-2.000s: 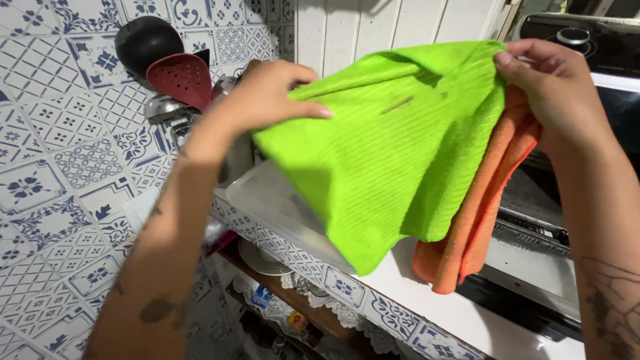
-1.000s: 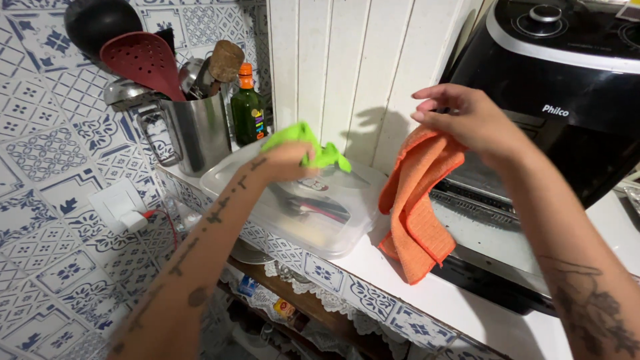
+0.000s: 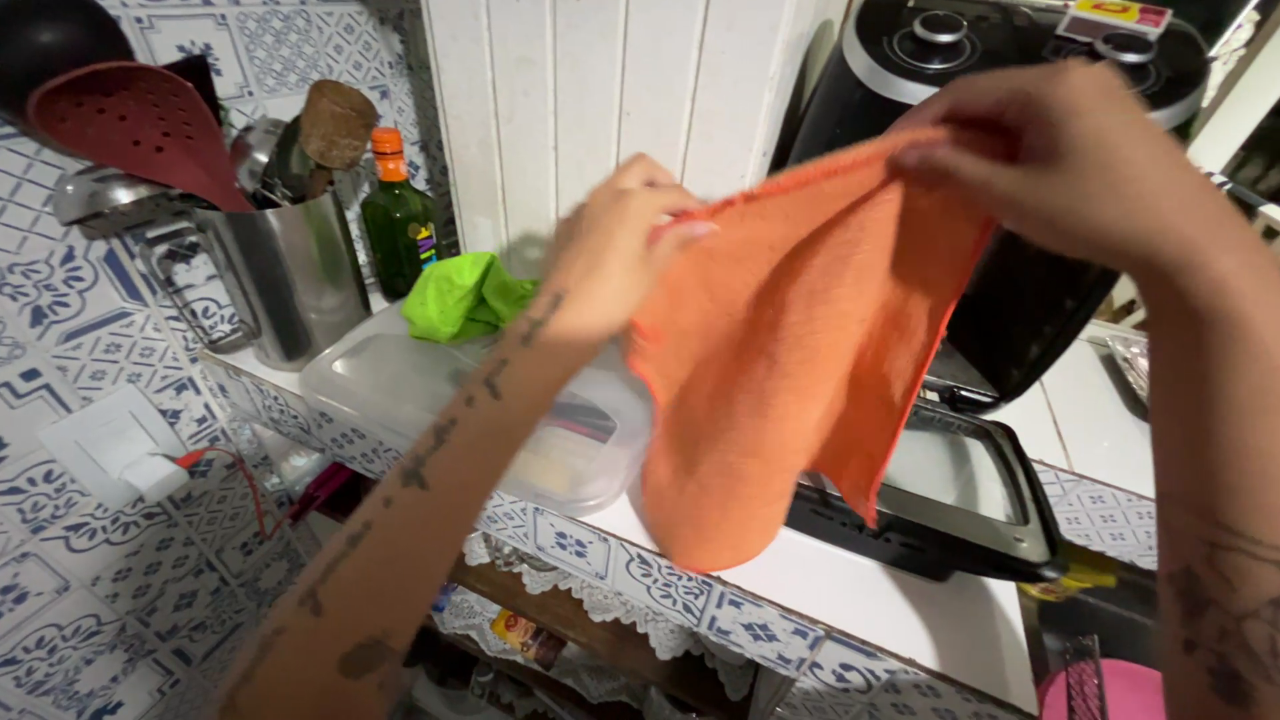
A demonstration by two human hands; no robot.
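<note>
An orange cloth [image 3: 780, 350] hangs spread between my two hands, above the counter. My left hand [image 3: 625, 245] pinches its upper left corner, and my right hand [image 3: 1040, 160] grips its upper right part; both are somewhat blurred. Behind my left forearm, a crumpled bright green cloth [image 3: 462, 298] lies on the lid of a translucent plastic container [image 3: 375, 365]. The contents of that container show only dimly through the plastic. The orange cloth hides part of the counter and part of a black tray-like appliance with a glass top [image 3: 965, 475].
A steel jug [image 3: 300, 280] with utensils, including a red slotted spoon [image 3: 150, 125], stands at left beside a green glass bottle [image 3: 395, 225]. A black appliance with knobs [image 3: 830, 120] stands at back right. The tiled counter edge [image 3: 570, 540] runs above lace-trimmed shelves. A plug [image 3: 150, 475] sits in the wall outlet.
The green cloth, spread between both hands two seconds ago, now lies on the container. My left hand has taken hold of the orange cloth, which is now raised and opened out.
</note>
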